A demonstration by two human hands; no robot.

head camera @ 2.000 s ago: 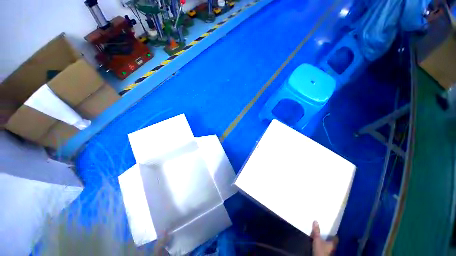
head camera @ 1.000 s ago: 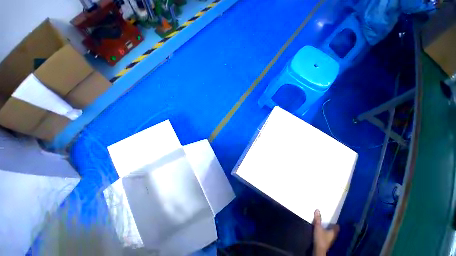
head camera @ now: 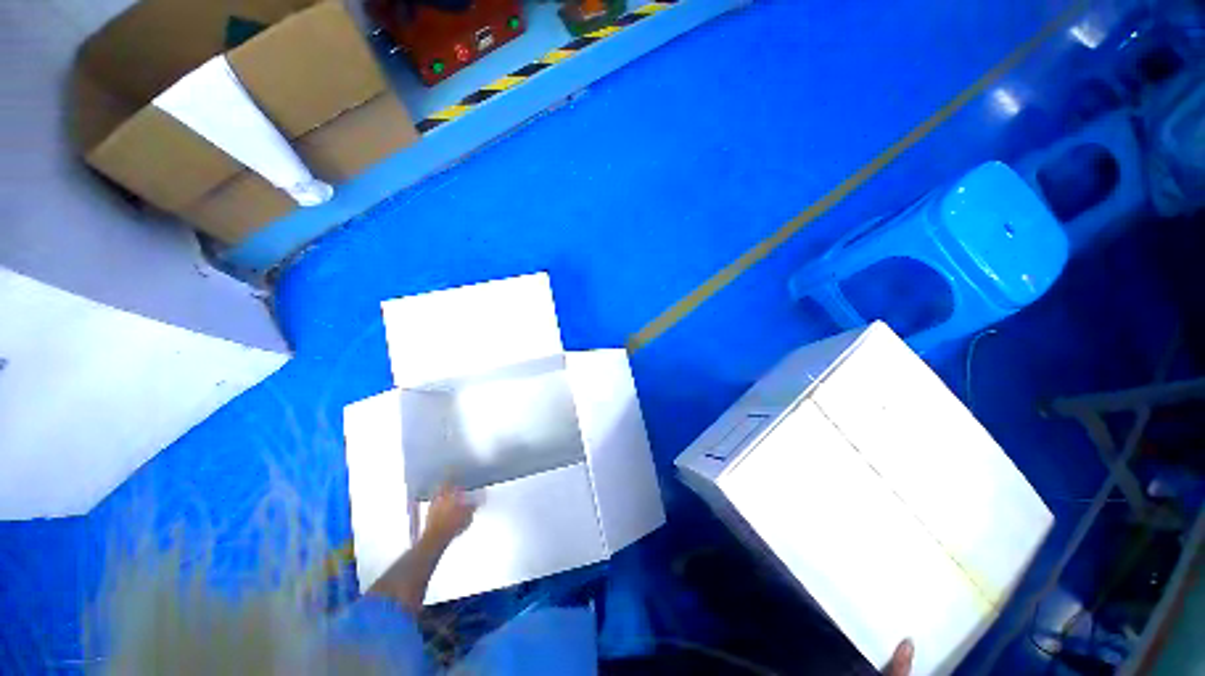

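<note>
An open white carton [head camera: 515, 423] with its flaps folded outward lies left of centre. My left hand [head camera: 443, 522] is at its near-left corner, fingers over the near flap, seemingly gripping the cardboard. A closed white carton [head camera: 879, 489] stands tilted on the right, with a seam along its upper face and a printed mark on its left side. My right hand [head camera: 901, 656] is mostly cut off by the bottom edge. Its thumb rests on the closed carton's near edge, and its other fingers are hidden.
Bright blue stools [head camera: 1004, 238] stand beyond the closed carton. A brown cardboard box [head camera: 311, 66] with white material is at the upper left. A large white box [head camera: 119, 396] is at the left edge. Metal bench legs [head camera: 1123, 442] are on the right. A yellow floor line [head camera: 793, 244] crosses behind.
The view has swung, shifting stools and cartons rightward. My left hand has appeared on the open carton. The closed carton has turned, showing its seam and printed side. My right hand is lower in view.
</note>
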